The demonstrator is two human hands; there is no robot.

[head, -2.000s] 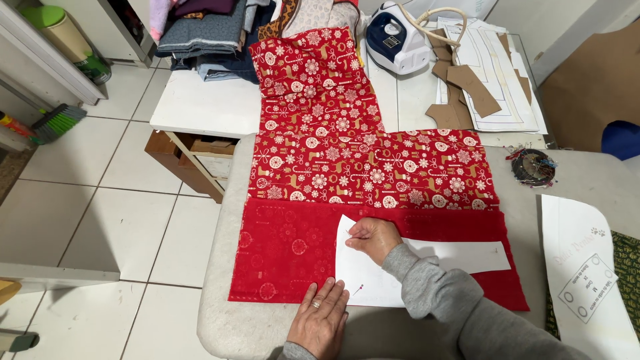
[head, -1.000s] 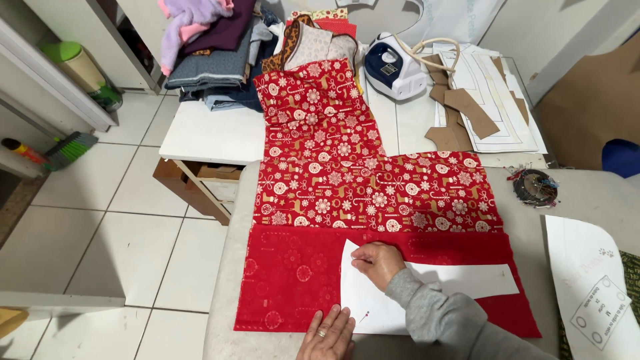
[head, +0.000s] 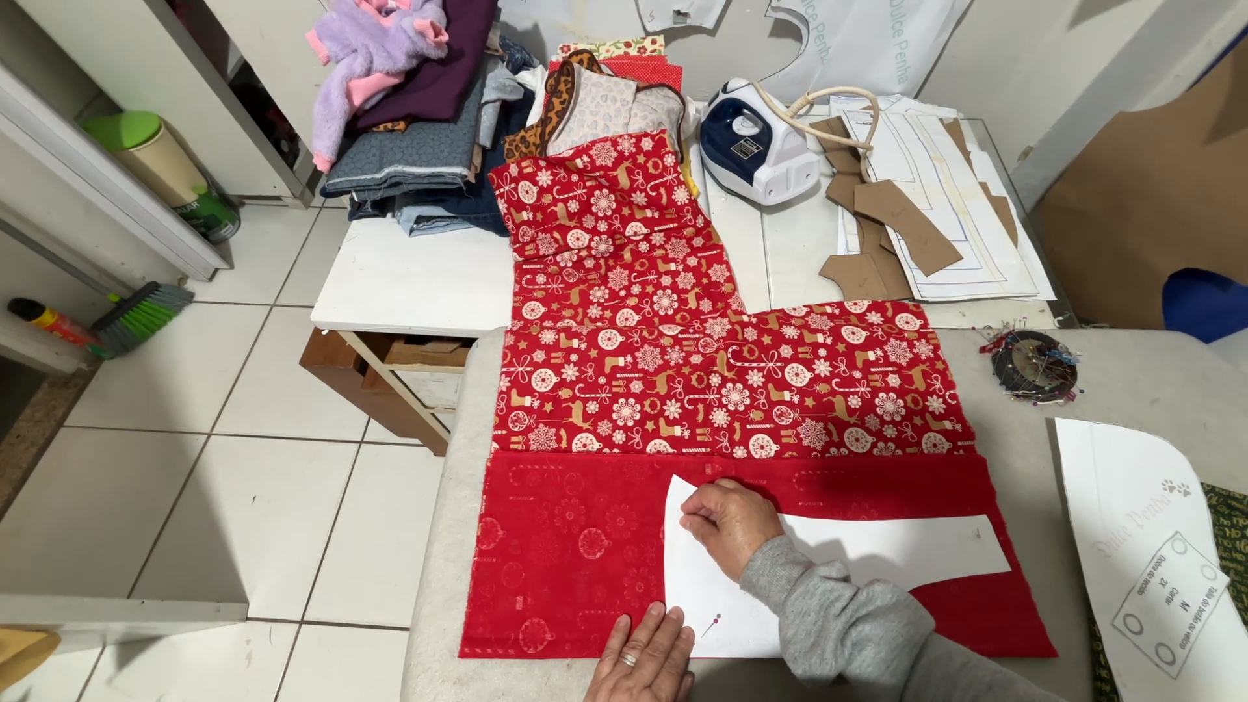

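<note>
Red holiday-print fabric (head: 624, 380) lies on a padded grey surface, its near edge folded to show the plain reverse side. On that fold rests a white paper pattern piece (head: 877, 546), with a pin (head: 714, 624) near its lower left. My right hand (head: 731, 526) is at the pattern's upper left corner, thumb and fingertips pinched together; whether a pin is between them is hidden. Flat at the near edge, my left hand (head: 643, 658) presses on fabric and paper, fingers slightly spread, a ring on one finger.
Beyond the fabric stand a steam iron (head: 759, 146), cardboard templates (head: 902, 229) and folded clothes (head: 409, 156) on a white table (head: 419, 278). A round pincushion full of pins (head: 1033, 366) sits at right, above another paper pattern (head: 1141, 546) over dark green fabric (head: 1230, 546).
Both hands keep nearly the same places on the pattern and fabric. Nothing has plainly been taken up or let go.
</note>
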